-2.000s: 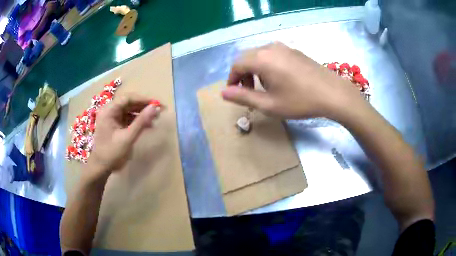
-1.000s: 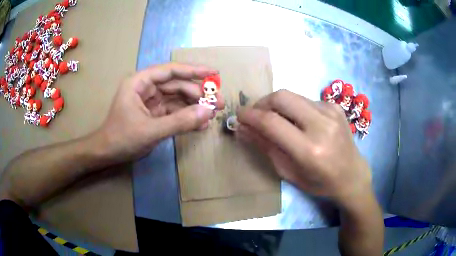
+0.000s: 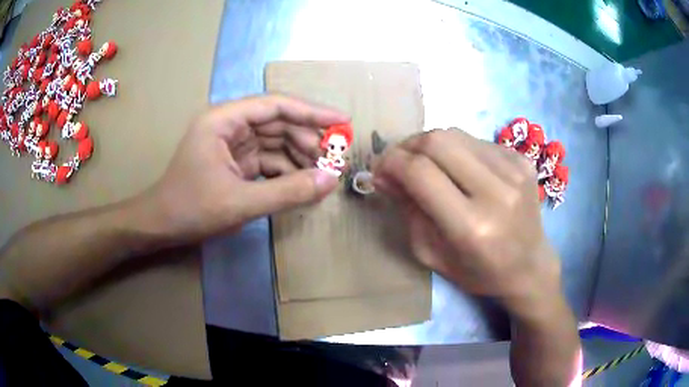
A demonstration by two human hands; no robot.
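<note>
My left hand [image 3: 249,162] holds a doll figure [image 3: 334,147] upright between thumb and fingers, its red hair up and its face towards me. My right hand [image 3: 468,204] is over the right part of the small cardboard pad [image 3: 347,264], its thumb and fingertips pinched together at the rim of a small whitish cup [image 3: 363,181]. Whether a thin stick is between those fingertips cannot be told. The cup stands on the pad among dark stains, just right of and below the doll.
A large heap of dolls [image 3: 57,98] lies on the large cardboard sheet [image 3: 159,68] at left. A smaller doll cluster [image 3: 535,155] lies on the metal bench [image 3: 483,83] at right. A translucent bottle [image 3: 608,83] and a small white piece [image 3: 608,120] lie at far right.
Since two seconds ago the view has turned down and both hands have come together around the cup, the doll now showing upright. Over the last second little has changed beyond a slight shift of view.
</note>
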